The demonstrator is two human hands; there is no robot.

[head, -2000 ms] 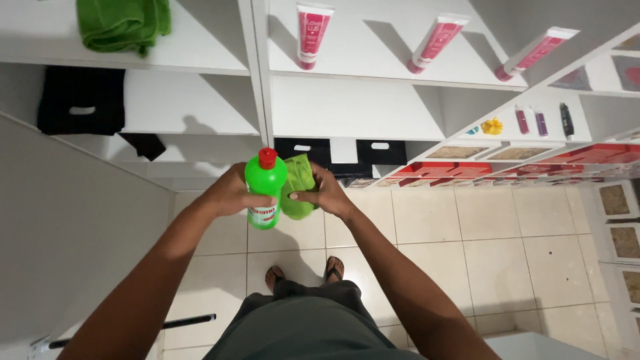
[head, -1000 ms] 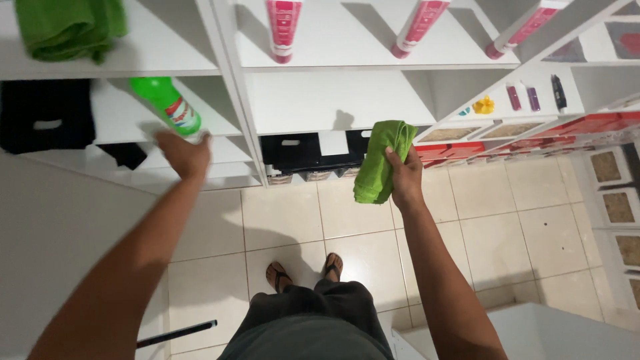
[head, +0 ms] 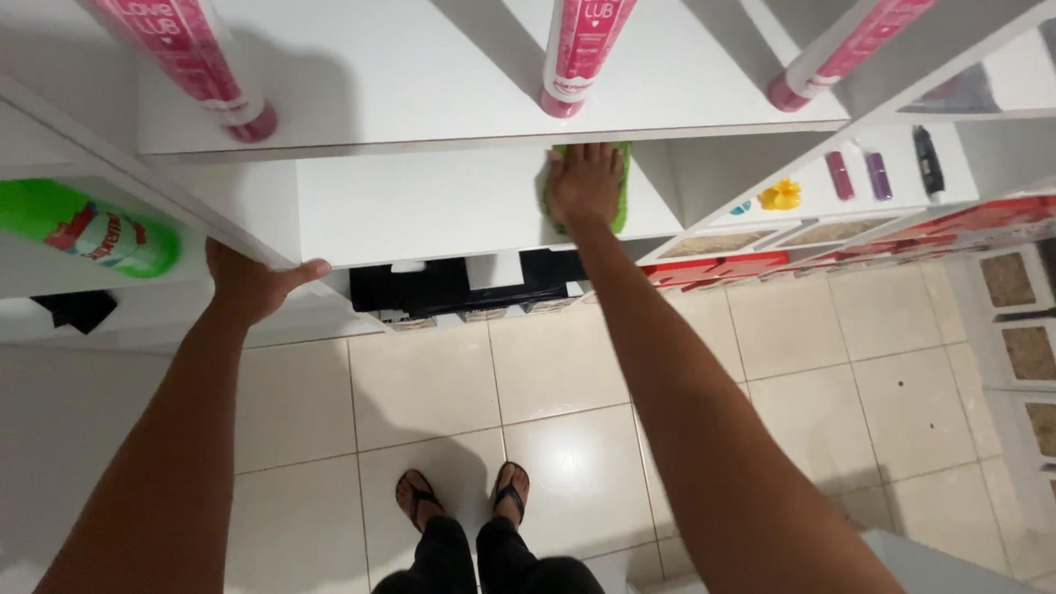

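A green cloth (head: 622, 190) lies under my right hand (head: 586, 183), which presses it flat, fingers spread, against a white shelf (head: 421, 198) toward its right end. My left hand (head: 256, 280) rests at the edge of the upright divider (head: 186, 206), thumb pointing right; part of its fingers is hidden behind the divider. Just left of it, a bright green plastic bottle (head: 91, 231) with a label lies or leans in the left compartment. It touches neither hand.
Above stand pink and white tubes (head: 582, 49). Folded black items (head: 412, 285) sit below the wiped-level shelf. To the right are a yellow object (head: 780, 195), small purple items (head: 879, 176) and red boxes (head: 751, 264). Tiled floor (head: 569, 462) lies beneath.
The bottle, between my hands two seconds ago, is now in the left compartment. My left hand has moved to the divider. My right hand has brought the cloth onto the shelf. The view is nearer the shelves.
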